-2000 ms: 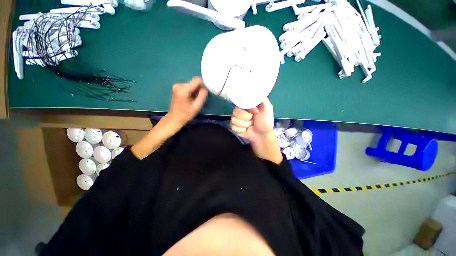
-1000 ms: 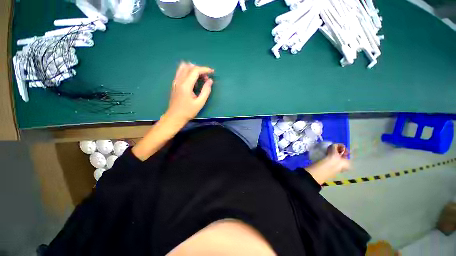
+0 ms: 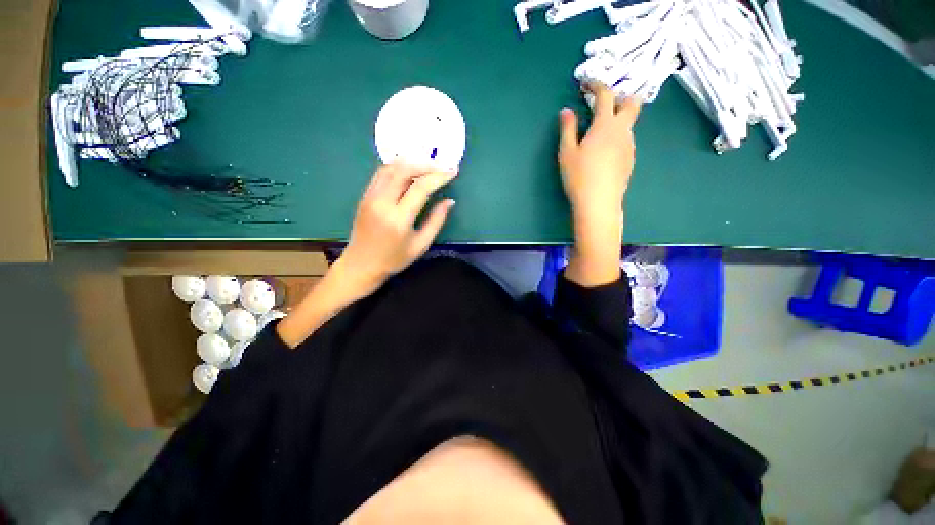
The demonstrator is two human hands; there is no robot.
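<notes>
A round white housing (image 3: 420, 121) lies on the green bench in front of me, with a small dark slot in its face. My left hand (image 3: 404, 210) is at its lower edge, fingertips touching it. My right hand (image 3: 598, 138) reaches to the near edge of the pile of white arms (image 3: 723, 72); its fingertips touch the pile, thumb apart. I cannot tell whether it grips an arm.
Wired arms (image 3: 123, 108) with fanned black leads lie at left. A clear bag (image 3: 292, 15) and another white housing (image 3: 390, 14) are at the far side. Below are a carton (image 3: 154, 349) of housings, a blue bin (image 3: 692, 308) and a blue stool (image 3: 902, 297).
My right hand has moved from the blue bin up to the arm pile. A round housing now lies by my left hand, where the bench was bare a second ago.
</notes>
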